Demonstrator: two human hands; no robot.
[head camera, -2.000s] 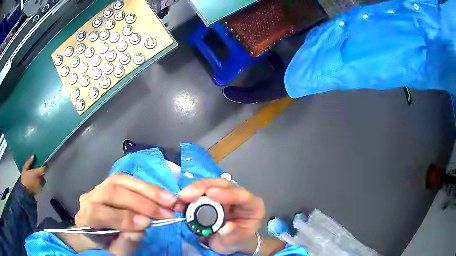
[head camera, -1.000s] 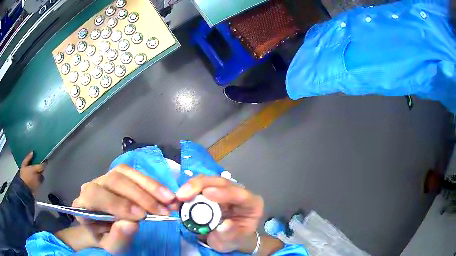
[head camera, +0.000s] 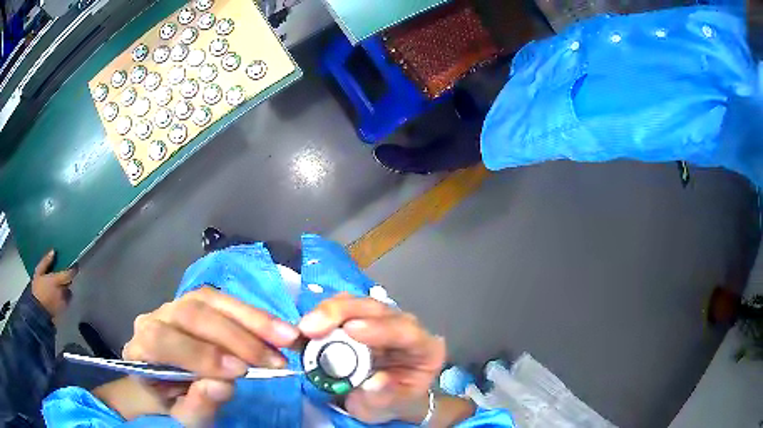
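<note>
My right hand (head camera: 391, 355) holds a round electronic unit (head camera: 339, 360) by its right side, above the lap of the blue smock. The unit has a white ring, a silvery-white centre circle and a green patch at its lower edge. My left hand (head camera: 201, 347) grips white-silver tweezers (head camera: 138, 366), which point right. Their tips are at the left edge of the unit; whether they touch it cannot be told. The left fingertips are close to the unit's upper left edge.
A tan sheet (head camera: 170, 107) with rows of round units lies on the green bench (head camera: 63, 188) at upper left. Another person's hand (head camera: 52, 288) rests at the bench edge. A person in a blue smock (head camera: 619, 88) and a blue stool (head camera: 368, 92) are at upper right.
The unit has shifted slightly left and its centre has turned from grey to bright. The tweezers' rear end has tilted up, then dropped a little. Both hands keep their hold.
</note>
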